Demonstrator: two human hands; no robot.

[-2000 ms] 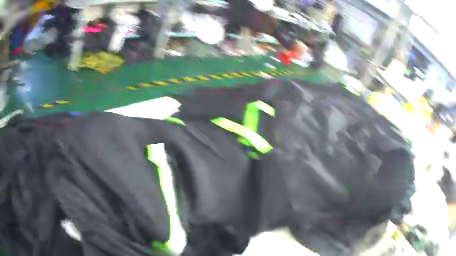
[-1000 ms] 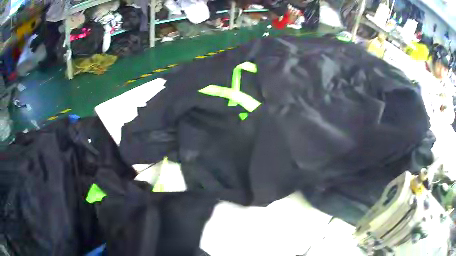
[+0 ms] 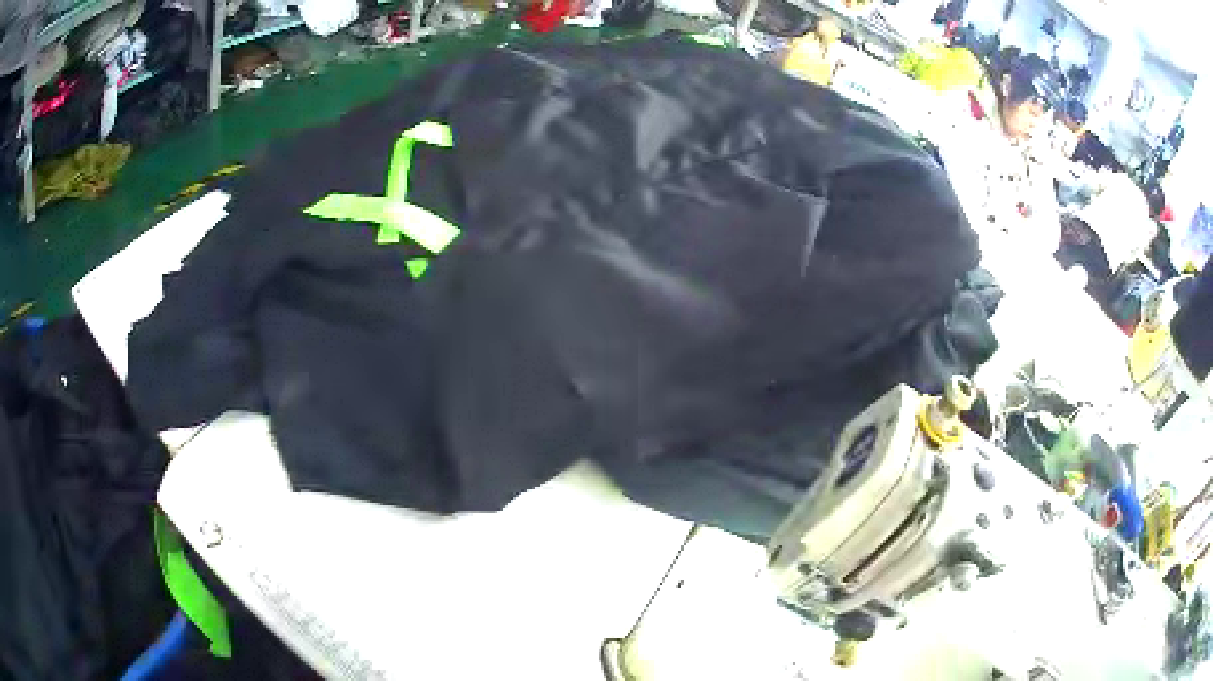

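Note:
A large pile of black garments (image 3: 639, 279) lies on the white machine table (image 3: 439, 585). Bright green strips (image 3: 394, 210) cross on its left part. The cream-white sewing machine head (image 3: 865, 512) stands at the lower right, with a brass-coloured knob (image 3: 944, 412) on top. More black cloth (image 3: 67, 492) hangs at the left, below the table edge, with a green band (image 3: 190, 585) on it. Neither of my hands is in view.
Ruler-like markings (image 3: 313, 632) run along the table's front edge. A pale piece (image 3: 133, 273) sticks out at the pile's left. Shelves of cloth (image 3: 160, 67) stand beyond the green floor (image 3: 80, 246). A person in a dark cap (image 3: 1031, 100) is at the upper right.
The view has swung right, so the pile sits further left and more of the machine shows. The black cloth at the near left is now off the tabletop, uncovering the table's front edge and markings.

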